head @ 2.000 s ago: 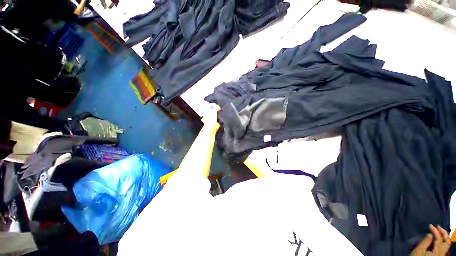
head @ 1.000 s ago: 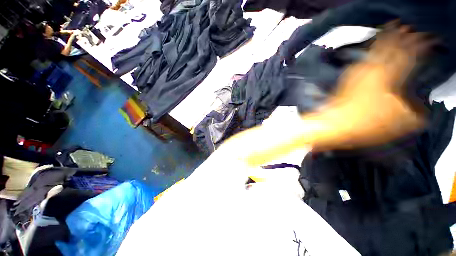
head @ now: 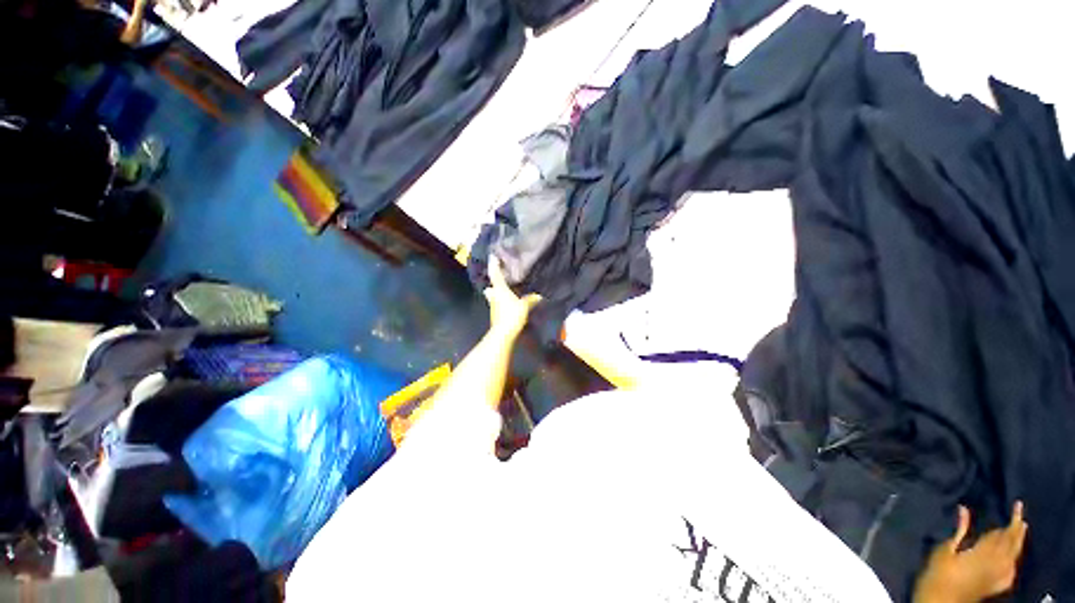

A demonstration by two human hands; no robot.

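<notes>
Dark navy trousers (head: 613, 177) lie on the white table in front of me, with a light grey lining (head: 538, 226) showing at their near left end. My left hand (head: 507, 309) pinches that end at the table edge; its fingertips are partly lost against the cloth. My right hand (head: 976, 568) lies at the bottom right on a heap of dark navy garments (head: 908, 295), with thumb and fingers apart and nothing visible in it. The heap and the trousers touch at the top. A thin dark strip (head: 690, 356) lies at the near table edge.
Another navy pile (head: 407, 94) lies farther up the white table (head: 477, 159). On the left are a blue-green floor (head: 230, 224), a blue plastic bag (head: 283, 454) and piled cloth (head: 106, 377). A yellow-orange object (head: 415, 395) stands beside the bag. Part of a person's arm (head: 136, 21) shows at top left.
A blurred arm crossed the garments one second ago; now my right hand rests at the bottom right. The piece with the grey patch and white ticket has left the front, and grey lining shows there.
</notes>
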